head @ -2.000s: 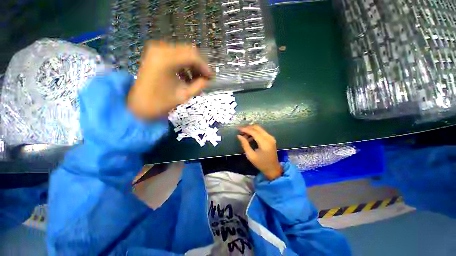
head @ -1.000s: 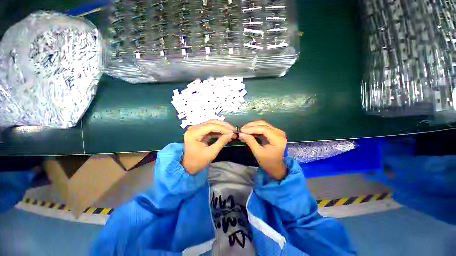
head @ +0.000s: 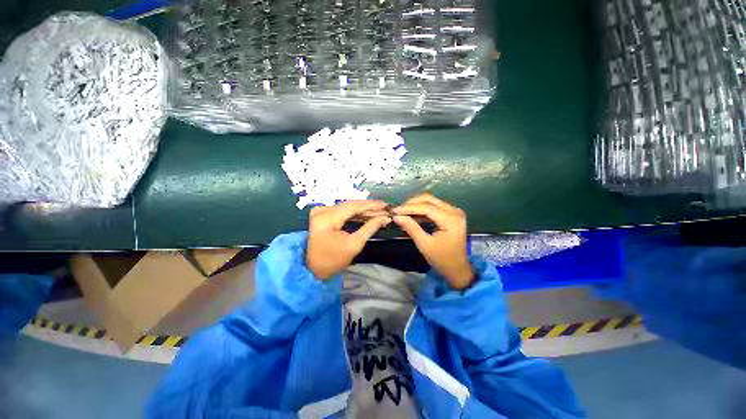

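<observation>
My left hand [head: 337, 237] and my right hand [head: 440, 237] meet fingertip to fingertip over the bench's near edge. Between them they pinch a small dark metal part [head: 391, 212], mostly covered by the fingertips. Whether a white piece is on it cannot be told. A loose pile of white pieces [head: 348, 161] lies on the green surface just beyond my left hand. The clear parts tray [head: 327, 102] stands behind the pile, with rows of small metal parts and some white bits in it.
A clear bag of white pieces [head: 90, 106] is at the left. Stacked blister trays [head: 667, 106] stand at the right on the green bench [head: 540, 155]. Below the edge are a blue bin [head: 605, 260] with a glittering bag and a cardboard box [head: 155, 286]. Blue sleeves show at both sides.
Two seconds ago my left hand was raised over the tray's front. It has come down to meet my right hand, and both now hold the part. Over the last second they barely moved.
</observation>
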